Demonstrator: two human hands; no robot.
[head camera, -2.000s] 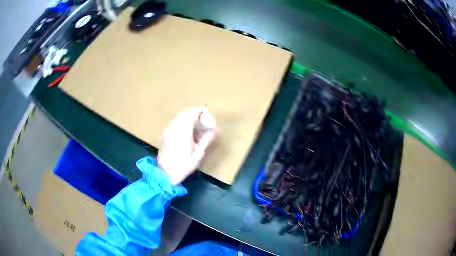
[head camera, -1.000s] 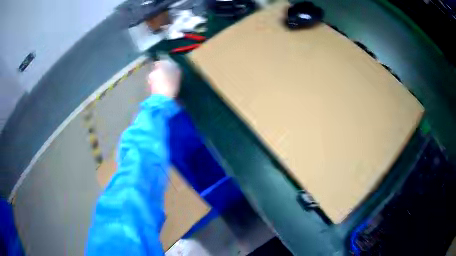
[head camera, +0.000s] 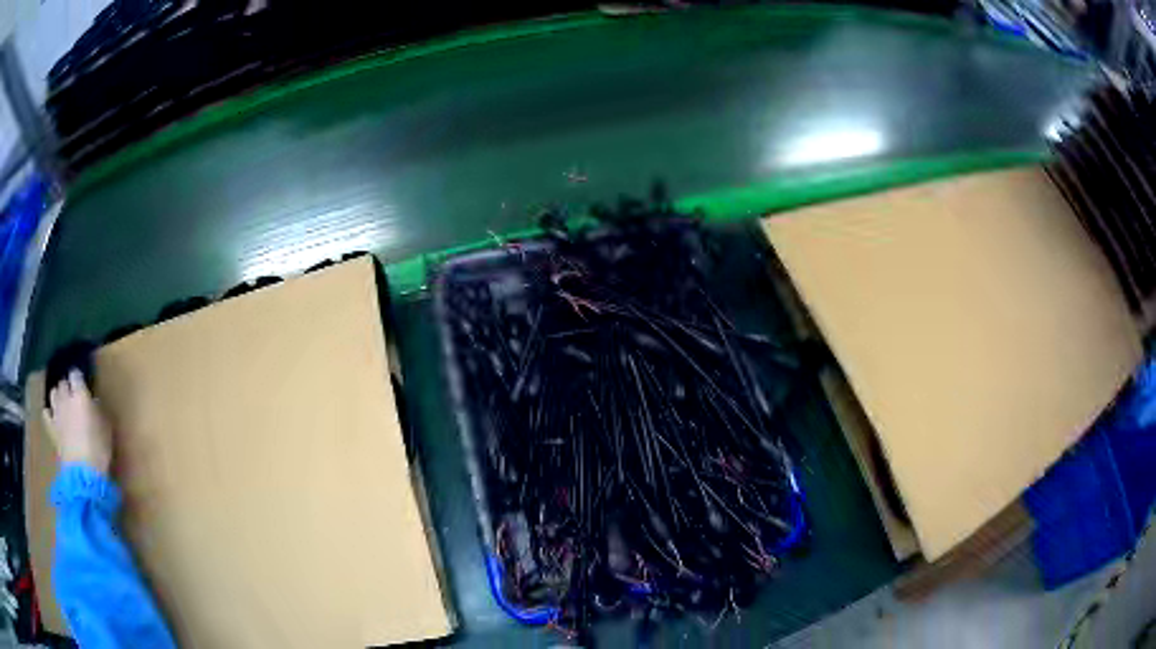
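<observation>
My left hand (head camera: 81, 425) is at the far left corner of the left cardboard sheet (head camera: 273, 469). Its fingers are on a black earcup housing (head camera: 70, 359), which is small and partly hidden by them. My right hand is not in view. A dark parts tray with a blue rim (head camera: 517, 611) stands in the middle, heaped with black boom microphones (head camera: 621, 418) with thin reddish wires.
Another cardboard sheet (head camera: 963, 342) lies at the right over a lower layer. Black cup edges show behind the left sheet. The green conveyor (head camera: 533, 152) runs across the back. A blue crate (head camera: 1090, 507) is at lower right. Dark stacked items stand at the upper left and right.
The view has swung right, showing the whole tray and the right sheet. My left hand has moved from the bench's near edge to the earcup at the sheet's far left corner.
</observation>
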